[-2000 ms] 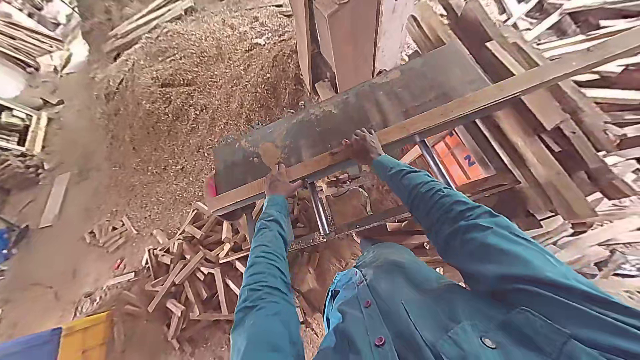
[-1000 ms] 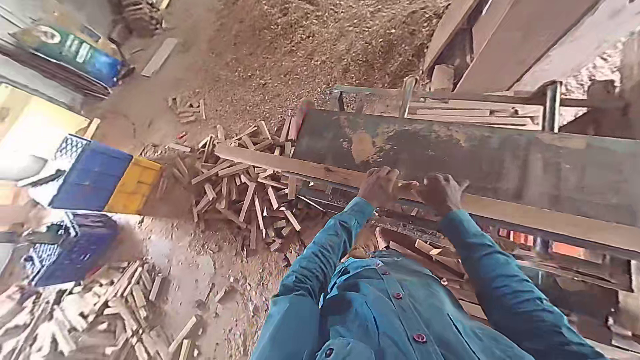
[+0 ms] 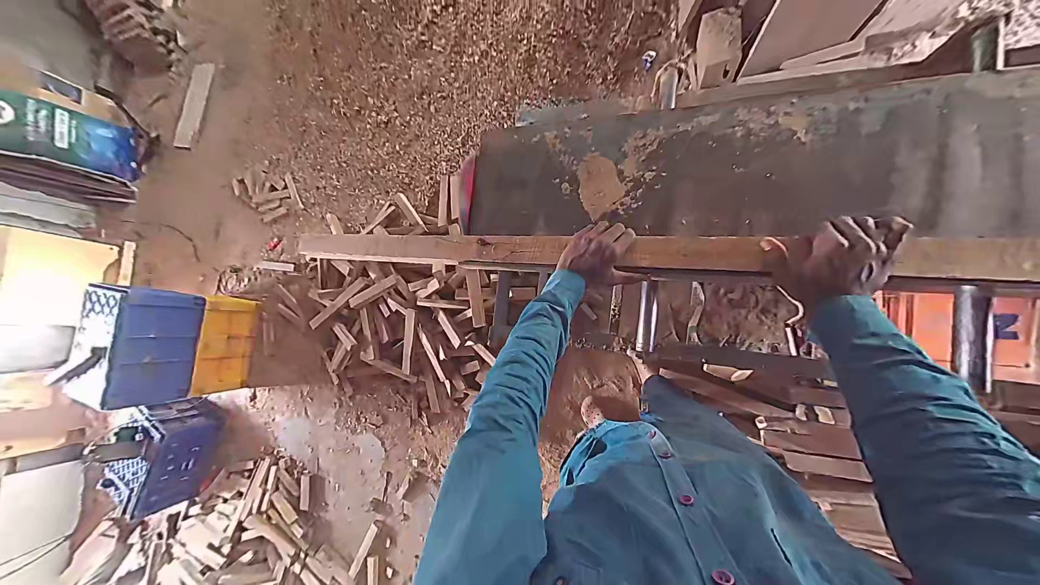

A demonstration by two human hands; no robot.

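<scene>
A long wooden board lies along the near edge of a dark metal machine table, its left end jutting past the table over a heap of offcuts. My left hand grips the board near its middle, fingers over the far edge and thumb on the near side. Farther right, my right hand is closed around the same board, knuckles up. A patch of sawdust sits on the table just beyond my left hand. Metal rollers or bars show below the near edge.
Short wood offcuts are heaped left of the machine, with another pile at lower left. Blue and yellow crates stand at the left. Wood shavings cover the ground beyond. Planks lie beside my legs.
The view has turned and shifted markedly. My hands are farther apart on the board than one second ago, when they were close together.
</scene>
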